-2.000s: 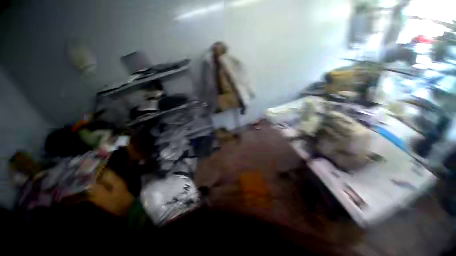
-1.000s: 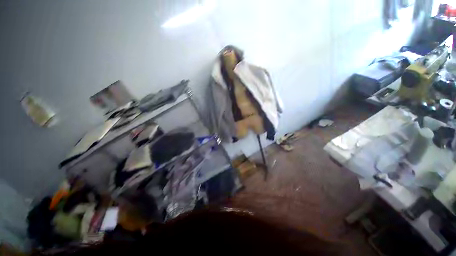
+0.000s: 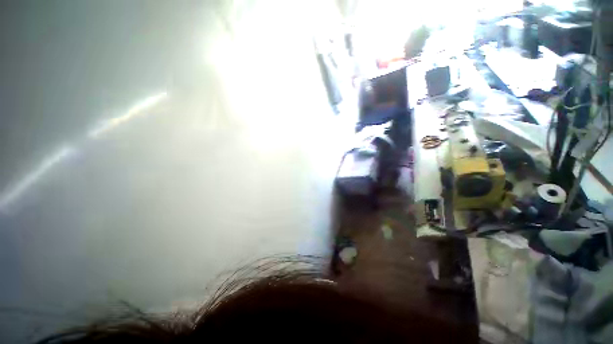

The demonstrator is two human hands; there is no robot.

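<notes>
Neither of my hands is in the picture. A yellow sewing machine (image 3: 476, 183) stands on a pale machine table (image 3: 428, 168) right of the middle. A white thread cone (image 3: 551, 193) stands to its right. Pale cloth (image 3: 504, 282) lies in front of the machine at the lower right. Dark hair covers the bottom edge of the view.
A bare pale wall (image 3: 168, 195) fills the left half. A grey box-like object (image 3: 357, 168) sits between wall and table. Brown floor (image 3: 380, 275) shows below it, with small scraps. Cables hang at the far right. Windows at the top are overexposed.
The view has swung right and tilted. The shelves and the jacket on the dress form have left the picture, and the yellow machine has moved from the right edge towards the middle.
</notes>
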